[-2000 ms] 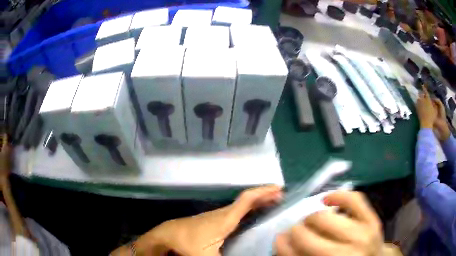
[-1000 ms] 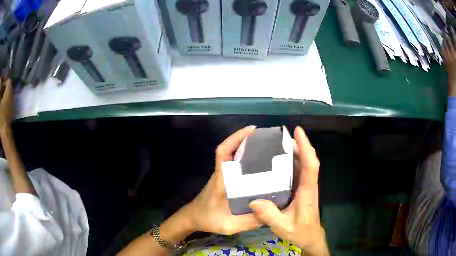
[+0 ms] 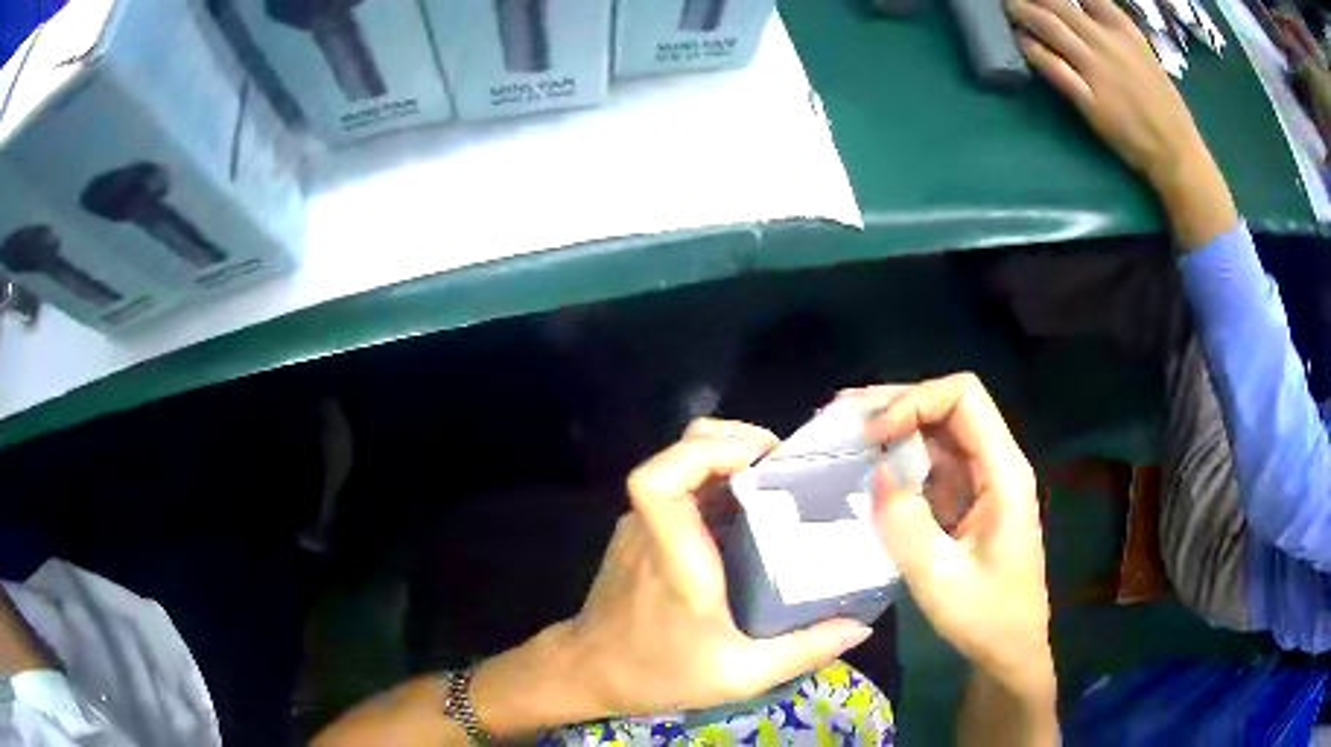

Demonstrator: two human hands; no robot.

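Note:
A folding carton [image 3: 818, 569] is held over the lap, below the bench edge, with its end facing me. A notched white flap lies folded across the opening and the inside looks grey. My left hand [image 3: 679, 584] is wrapped around the carton's left side and underside. My right hand [image 3: 971, 540] is at its right side, thumb and fingers pinching a raised end flap [image 3: 839, 435]. Whether a fan is inside cannot be seen.
Packed cartons [image 3: 526, 59] stand on the white sheet [image 3: 584, 175] on the green bench [image 3: 949, 161]. At the right, another person's hand [image 3: 1117, 88] reaches beside a grey fan handle [image 3: 985, 37]. Another person's white sleeve is at lower left.
The view has shifted, with the packed cartons now higher and further left. My right hand has moved from the carton's side up to its end flap. A neighbour's arm now reaches over the bench.

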